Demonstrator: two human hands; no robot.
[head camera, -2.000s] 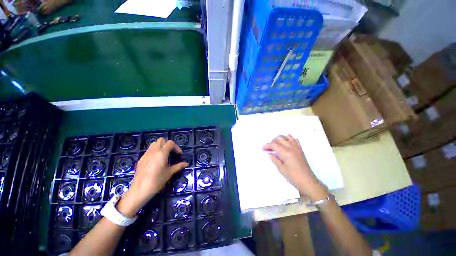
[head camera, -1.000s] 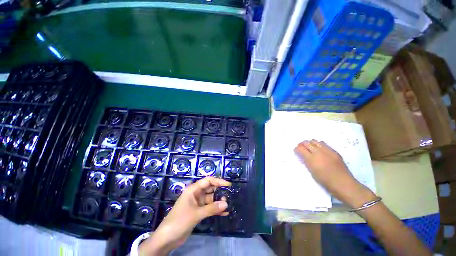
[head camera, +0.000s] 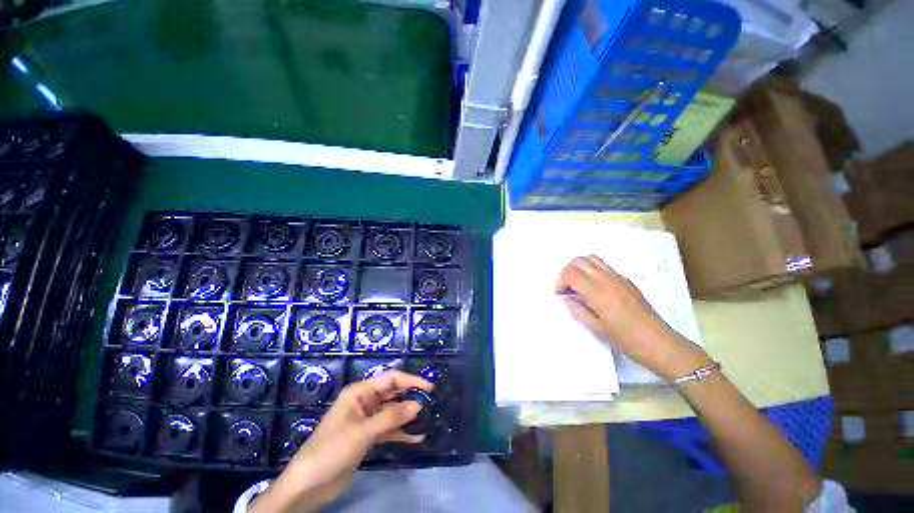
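My left hand (head camera: 353, 433) holds a round black part (head camera: 415, 401) between thumb and fingers above the lower right of the black blister tray (head camera: 386, 285). Round black parts sit in most of the tray's pockets; one pocket in the second row shows no part. My right hand (head camera: 611, 308) rests on the white sheets (head camera: 551, 336), its fingertips together near the middle of the stack. Whether a small piece is between those fingertips cannot be told.
Stacked blister trays (head camera: 60, 281) stand left of the tray. A blue file basket (head camera: 611, 110) with papers stands behind the sheets. A cardboard box (head camera: 732, 210) is at right on the pale yellow table (head camera: 772, 351). A post (head camera: 496, 90) rises behind the bench.
My left hand has moved from the tray's upper middle to its lower right and taken hold of a round part. My right hand stays on the sheets. The view has shifted.
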